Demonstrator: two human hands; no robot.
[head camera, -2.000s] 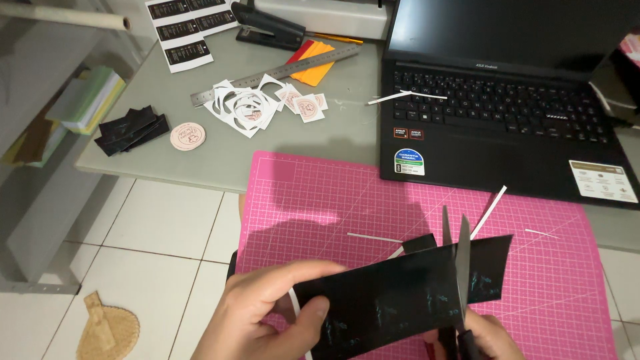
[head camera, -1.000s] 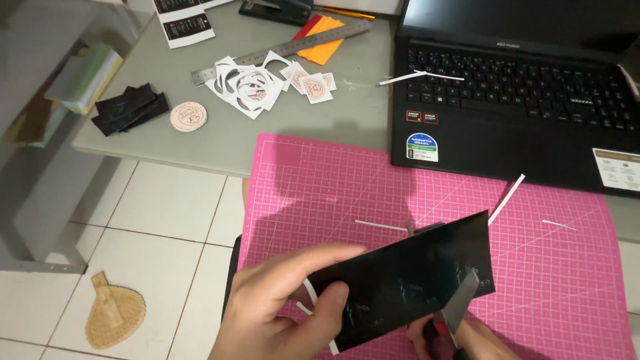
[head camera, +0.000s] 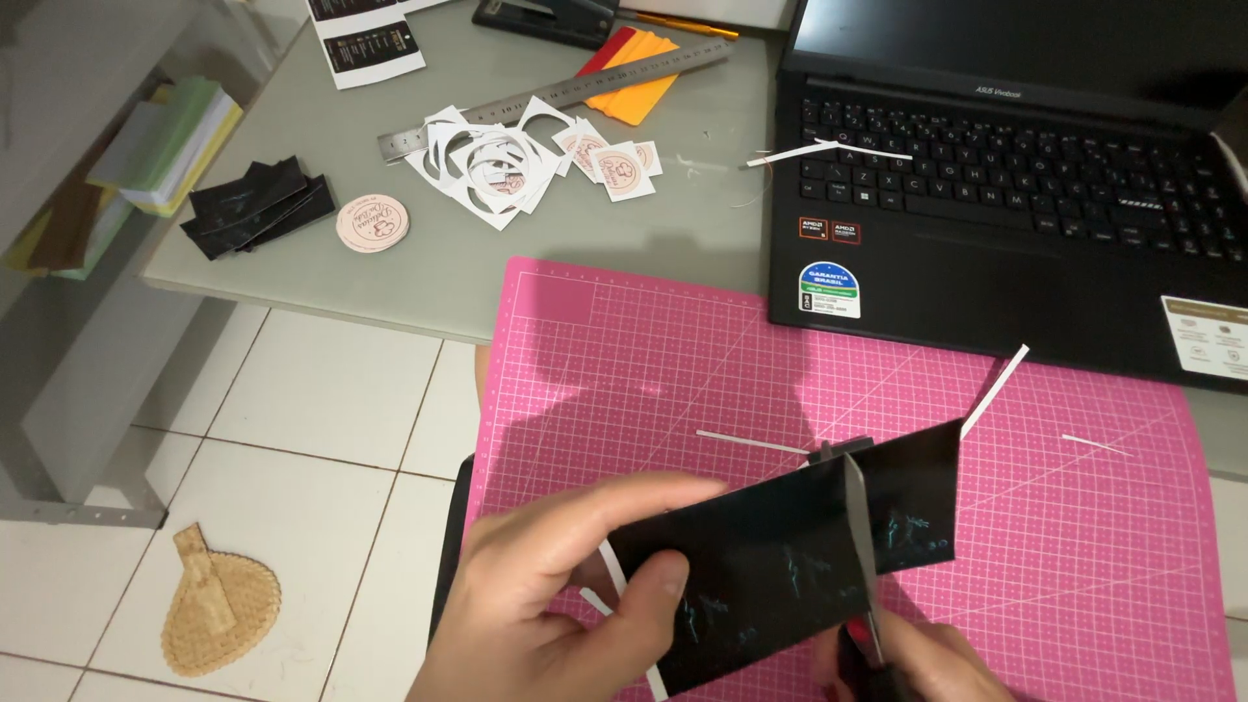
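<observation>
My left hand (head camera: 565, 595) pinches a black printed card strip (head camera: 751, 565) at its left end, thumb on the near face. The strip tilts up to the right over a pink cutting mat (head camera: 643, 361). My right hand (head camera: 926, 653), partly hidden at the bottom, holds scissors (head camera: 863, 546) with dark and red handles. Their blades lie across the strip near its right end, and the part beyond them is offset from the rest. Small black cut cards (head camera: 258, 210) are piled at the table's left, beside round pinkish paper labels (head camera: 373, 223).
An open laptop (head camera: 975, 224) overlaps the mat's back right, with paper slivers on its keyboard. Behind the mat are a steel ruler (head camera: 556, 95), white paper offcuts (head camera: 468, 166), orange paper (head camera: 634, 83) and a black stapler (head camera: 546, 19). A woven fan (head camera: 222, 609) lies on the tiled floor.
The scissors have moved from in front of the strip's right part to across it, with the far part now out of line. My left hand keeps its hold on the strip.
</observation>
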